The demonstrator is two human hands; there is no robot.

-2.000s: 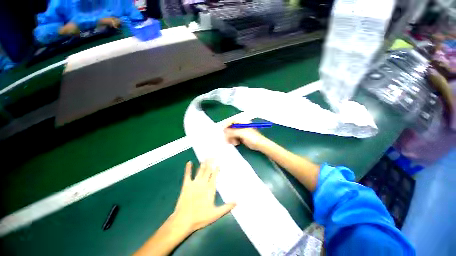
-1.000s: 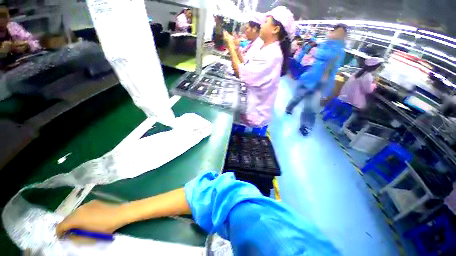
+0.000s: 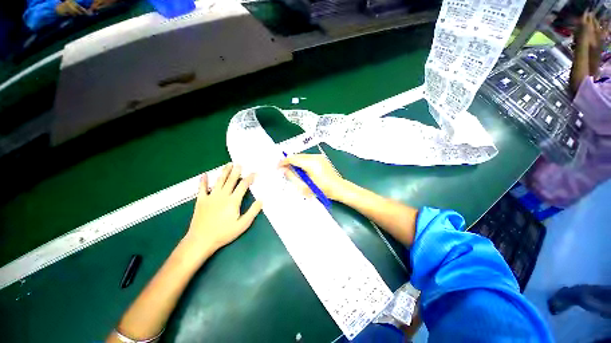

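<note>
A long white label strip (image 3: 315, 244) with small black print lies across the green bench, loops over at its far end, runs right and rises at the upper right. My right hand (image 3: 317, 177) is shut on a dark-blue pen (image 3: 310, 183), with the pen and fingers over the strip. My left hand (image 3: 223, 209) lies flat with fingers spread, fingertips at the strip's left edge, holding nothing. A small black cylinder, perhaps a pen cap (image 3: 130, 271), lies alone on the green surface at the lower left.
A white rail (image 3: 107, 231) crosses the green bench (image 3: 221, 295). Beyond are a grey-beige board (image 3: 161, 74), a blue bin (image 3: 173, 7) and a person's hands. At right are clear trays (image 3: 529, 87), a person in pink (image 3: 569, 167) and black trays (image 3: 512, 234) below the bench edge.
The view swung right to the aisle one second ago and is now back on the bench. Compared with two seconds ago, my left hand is farther left and the pen is tilted more steeply.
</note>
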